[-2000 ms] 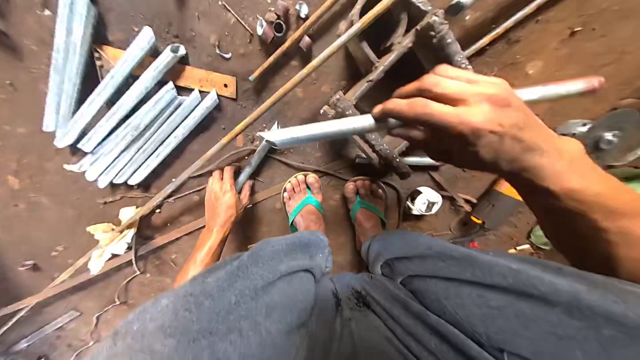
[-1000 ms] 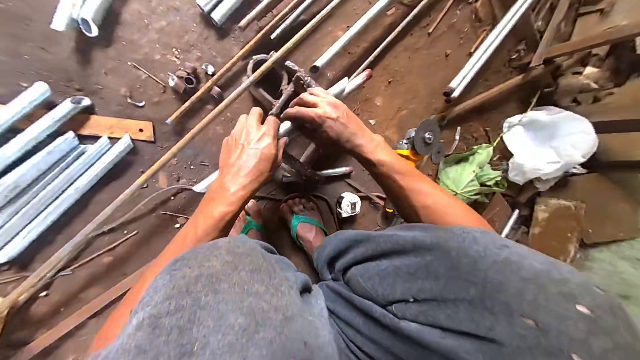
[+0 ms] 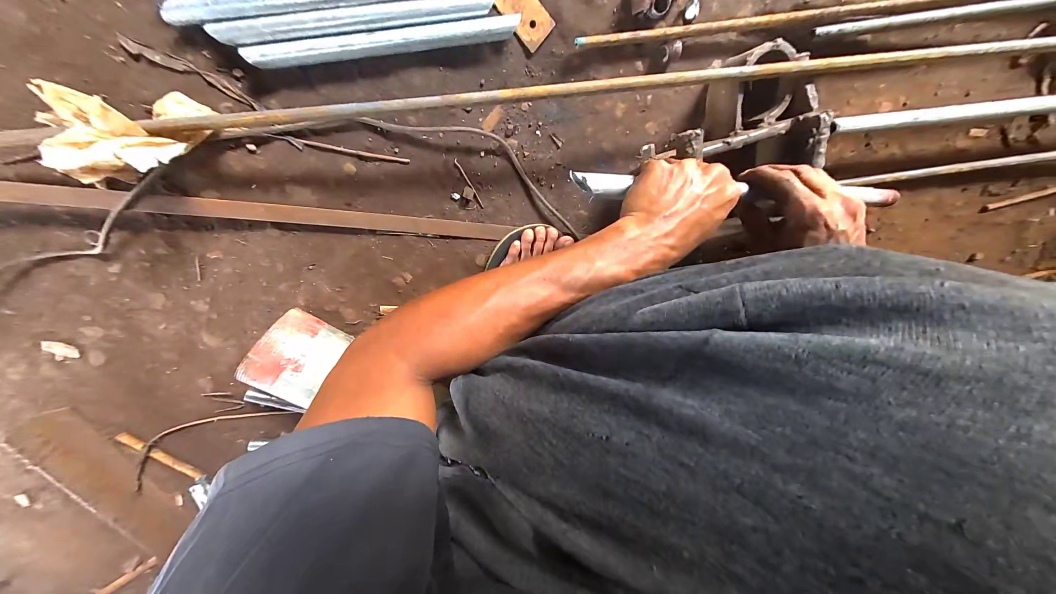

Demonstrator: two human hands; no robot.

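Observation:
My left hand [image 3: 683,196] is closed around a silvery metal tube [image 3: 605,183], near its cut, open-looking left end. Close beside it on the right, my right hand [image 3: 804,206] grips the same piece or a rod in line with it; its reddish tip [image 3: 884,196] sticks out past the fingers. Between the hands a short bright stretch of metal shows. Just beyond both hands stands a rusty metal frame [image 3: 771,136], a vise-like fixture. My fingertips and the underside of the grip are hidden.
A long rusty rod [image 3: 511,95] crosses the dirt floor above my hands. Cut galvanized tubes [image 3: 379,41] lie at the top left beside a drilled plate [image 3: 532,23]. More pipes [image 3: 949,114] lie right. A flat bar [image 3: 272,210], a cable [image 3: 503,144] and crumpled paper [image 3: 107,136] are left.
Two seconds ago my left hand was near the floor at a small metal piece; now both hands are together at the tube by the frame. The view has swung strongly.

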